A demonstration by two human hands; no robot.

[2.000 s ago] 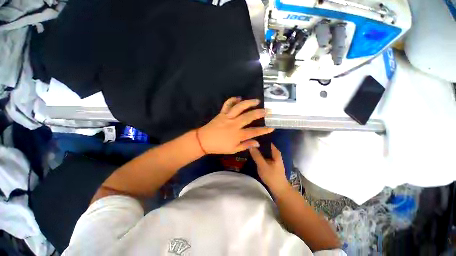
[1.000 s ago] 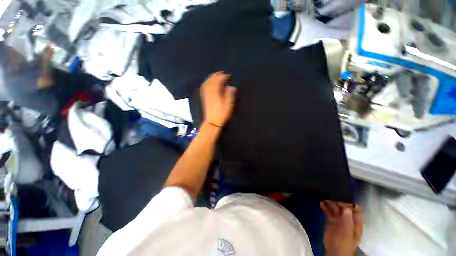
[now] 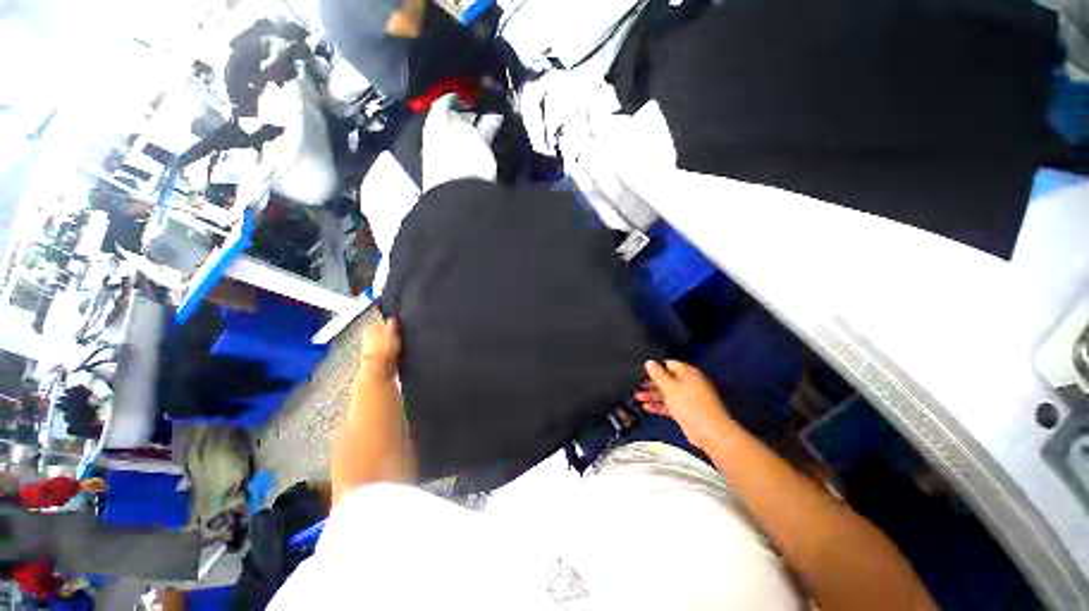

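Note:
A large black fabric panel (image 3: 520,310) lies spread over my lap, left of the table. My left hand (image 3: 381,349) holds its left edge, with the fingers partly hidden. My right hand (image 3: 671,394) is at its right edge with bent fingers; whether they pinch the cloth cannot be told. More black fabric (image 3: 848,107) lies on the white table (image 3: 794,257) at the upper right, touched by neither hand.
A marked measuring strip (image 3: 914,412) runs along the table's edge. Grey and white garment pieces (image 3: 597,149) are heaped beyond the lap panel. Another person (image 3: 382,48) is partly visible at the top. A blue-edged table (image 3: 269,277) and workshop clutter stand at the left.
The view has turned left, and the sewing machine has mostly left the picture. Both hands have left the black fabric by the machine and are now at the separate black panel over my lap.

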